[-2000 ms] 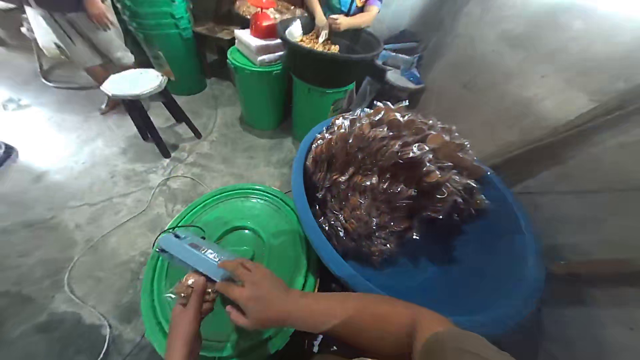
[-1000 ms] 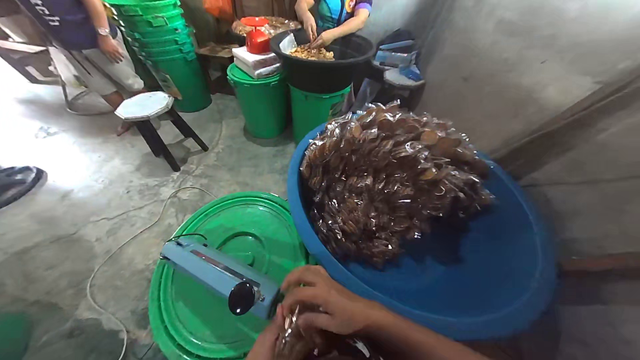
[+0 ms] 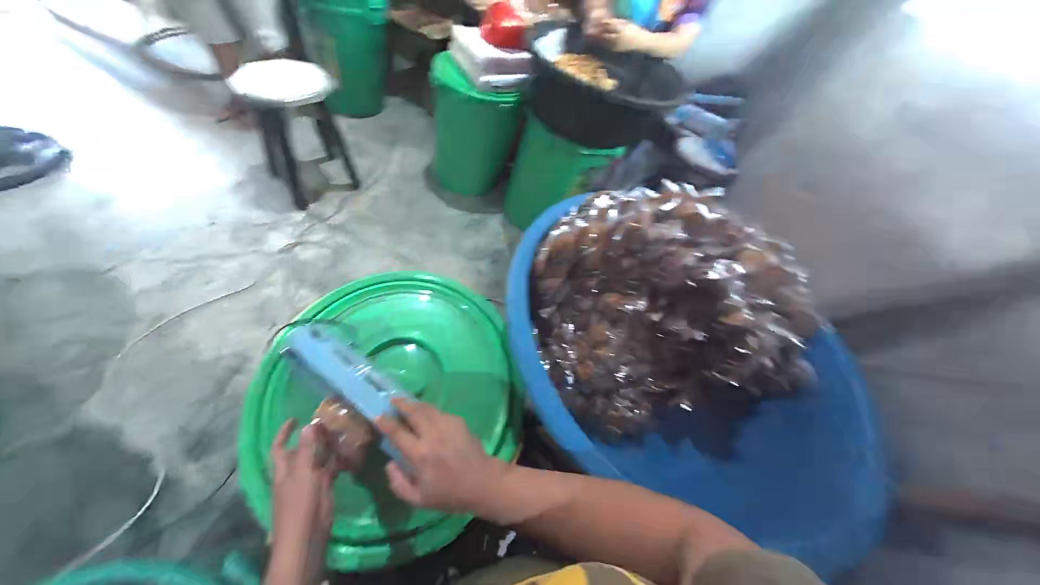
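A light blue hand impulse sealer [image 3: 345, 372] lies slanting on the green plastic lid [image 3: 475, 357] of a bucket. My right hand [image 3: 443, 455] grips the sealer's near end, fingers over its top arm. Just left of it, my left hand [image 3: 305, 463] holds a small clear plastic bag of brown food [image 3: 343, 429] against the sealer's side. The image is blurred, so whether the bag's edge lies between the jaws cannot be told. To the right, a big blue plastic basin [image 3: 780, 487] holds a tall heap of similar filled clear bags [image 3: 666, 309].
A white-topped stool [image 3: 280, 81] stands on the concrete floor, where a pale cord [image 3: 134, 516] runs. Green bins [image 3: 475, 134] stand at the back; a person's hands [image 3: 621, 34] are over a black basin [image 3: 605, 89] of food. A teal rim [image 3: 134, 573] shows at bottom left.
One second ago both my hands were at the sealer's near end, off its handle. Now the right hand is on the sealer and the left holds the bag at its side.
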